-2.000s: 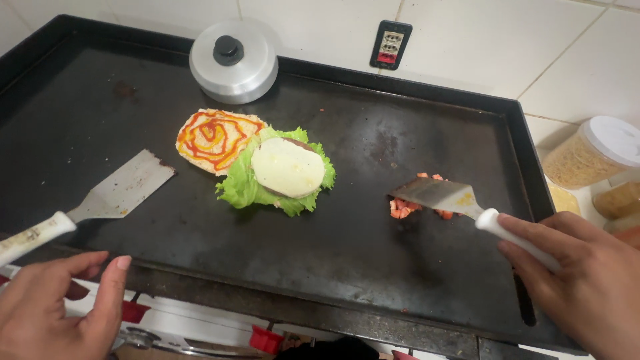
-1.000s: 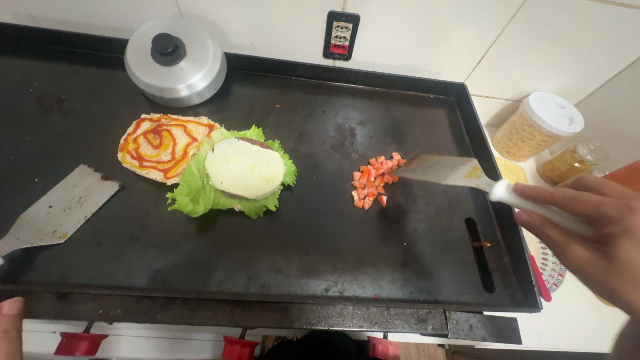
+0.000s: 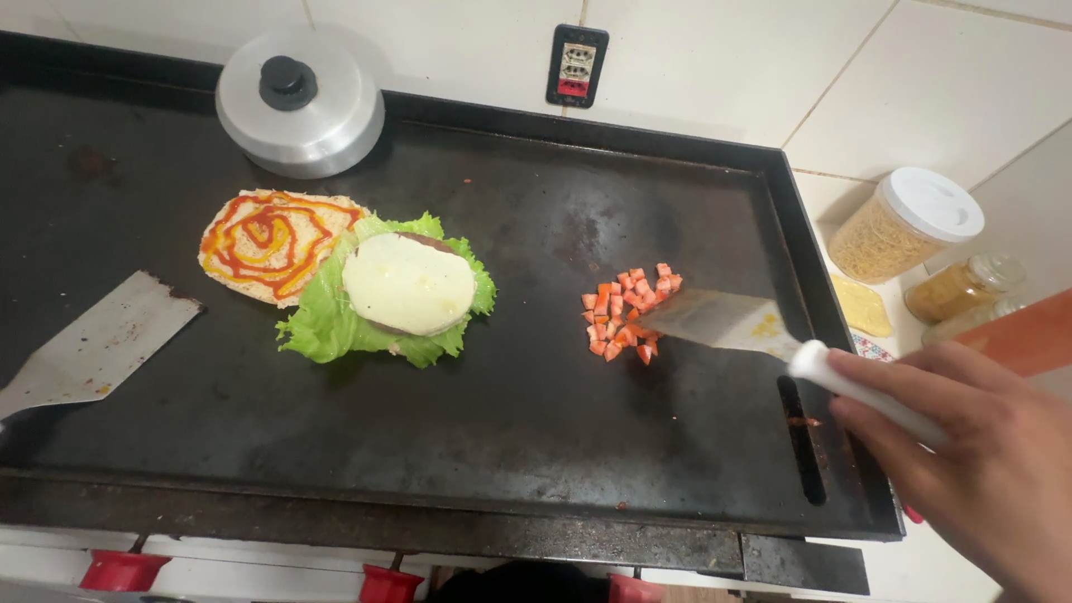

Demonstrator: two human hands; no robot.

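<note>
My right hand (image 3: 980, 444) is closed around the white handle of a metal spatula (image 3: 724, 322), whose blade tip touches a small pile of diced tomato (image 3: 615, 310) on the black griddle (image 3: 536, 444). My left hand is out of the frame. To the left of the tomato, a patty topped with melted white cheese (image 3: 410, 285) rests on green lettuce (image 3: 322, 322). Partly under the lettuce lies a bread slice (image 3: 268, 239) with red and yellow sauce in swirls. A second metal spatula (image 3: 109, 339) lies at the griddle's left, its handle cut off by the frame.
An aluminium lid (image 3: 322, 117) with a black knob stands at the griddle's back rim. A socket plate (image 3: 578, 67) is on the tiled wall. Right of the griddle are a lidded plastic container (image 3: 904, 226) and a glass jar (image 3: 963, 289). Red stove knobs (image 3: 389, 584) line the front.
The diced tomato, partly under the right spatula's blade two seconds ago, now lies mostly uncovered beside its tip. My left hand has left the view.
</note>
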